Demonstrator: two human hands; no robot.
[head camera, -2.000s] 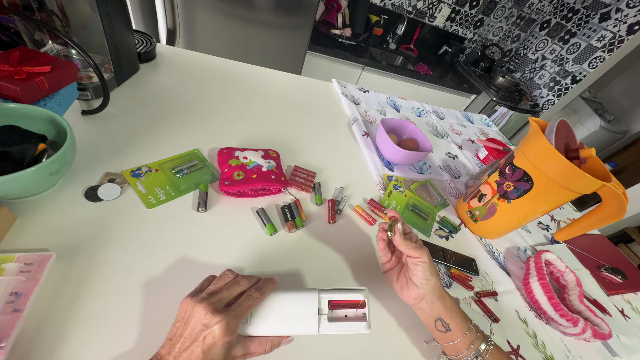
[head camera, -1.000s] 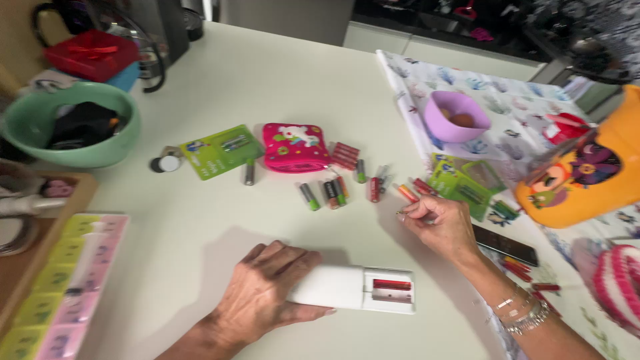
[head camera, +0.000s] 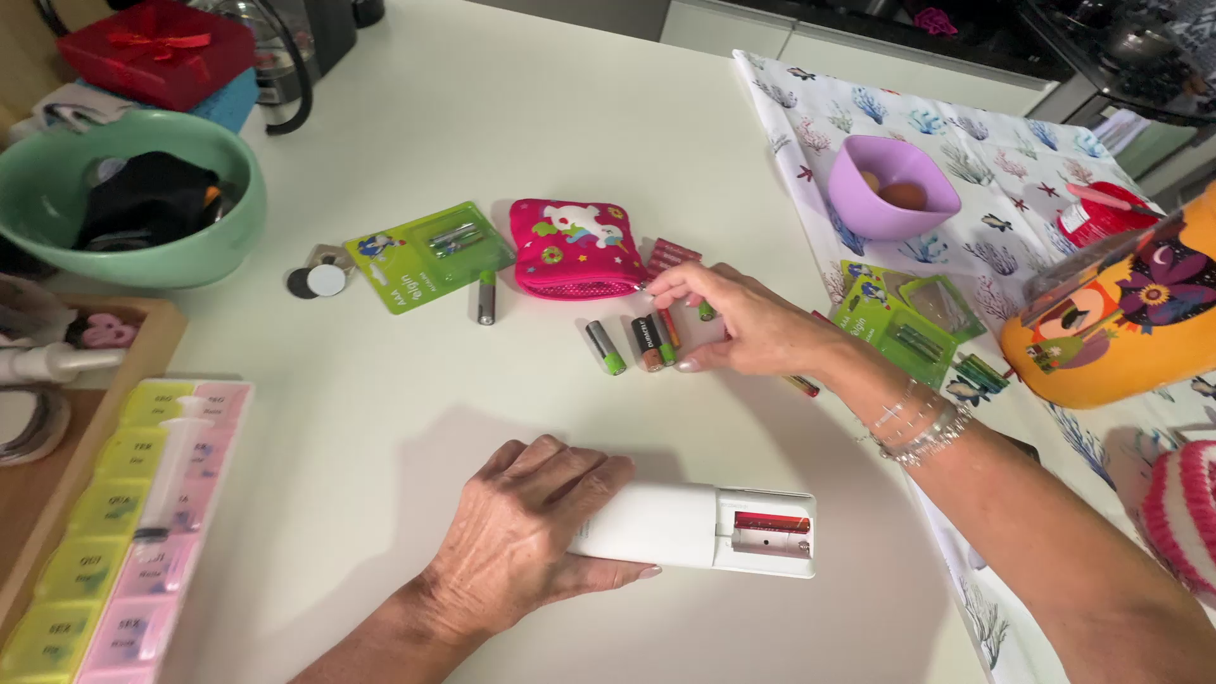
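My left hand (head camera: 532, 537) grips a white remote control (head camera: 655, 524) lying face down, its battery compartment uncovered. One red battery (head camera: 771, 522) sits in the upper slot; the lower slot shows bare. My right hand (head camera: 736, 318) reaches over the loose batteries, fingers apart, thumb low and forefinger near the zip end of a pink unicorn pouch (head camera: 578, 242). Whether its fingers touch anything is unclear. Below the pouch lie a grey-green battery (head camera: 606, 348), a black and copper battery (head camera: 648, 344) and a red one (head camera: 669, 326). Another grey-green battery (head camera: 486, 297) lies beside a green battery blister pack (head camera: 432, 255).
Coin-shaped discs (head camera: 326, 279) lie left of the pack. A green bowl (head camera: 133, 261), a wooden tray (head camera: 157, 342) and a pill organizer (head camera: 161, 532) line the left. On the patterned cloth at right stand a purple bowl (head camera: 888, 204), more battery packs (head camera: 898, 323) and an orange pitcher (head camera: 1121, 304).
My right hand has moved left from the batteries near the cloth to those by the pink pouch. My left hand still holds the remote. The view has shifted.
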